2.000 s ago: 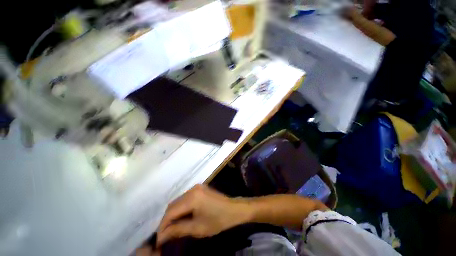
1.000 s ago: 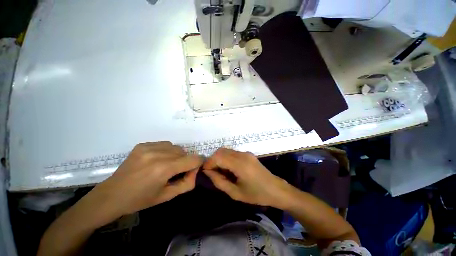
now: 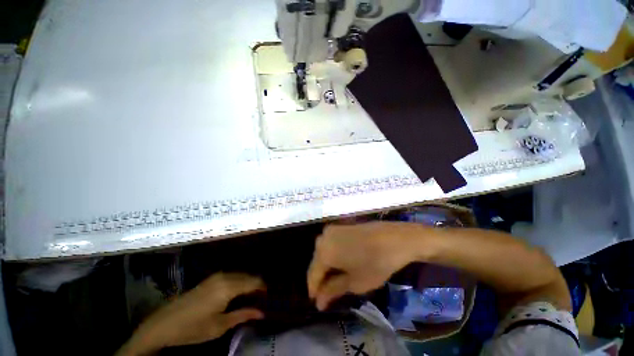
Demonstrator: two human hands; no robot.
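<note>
Dark cloth (image 3: 288,278) lies in the lap below the table's front edge; its outline merges with the dark background. My left hand (image 3: 215,306) is at the lower left by the cloth, its fingers slightly blurred and curled; whether it grips is unclear. My right hand (image 3: 347,261) is over the cloth with fingertips pinched down on it. A dark tabbed panel (image 3: 417,97) lies flat right of the needle, its tab near the table's front edge. The presser foot (image 3: 301,87) of the sewing machine (image 3: 306,35) stands above the needle plate with no cloth under it.
The white table (image 3: 139,132) has a printed ruler (image 3: 229,207) along its front. A clear bag of small rings (image 3: 539,142) lies at the right end. An open carton (image 3: 469,306) holds dark cloth and plastic below. White papers (image 3: 528,21) are at upper right.
The view first swung from the right side to face the machine. Since then both hands have dropped from the table edge into the lap and moved apart.
</note>
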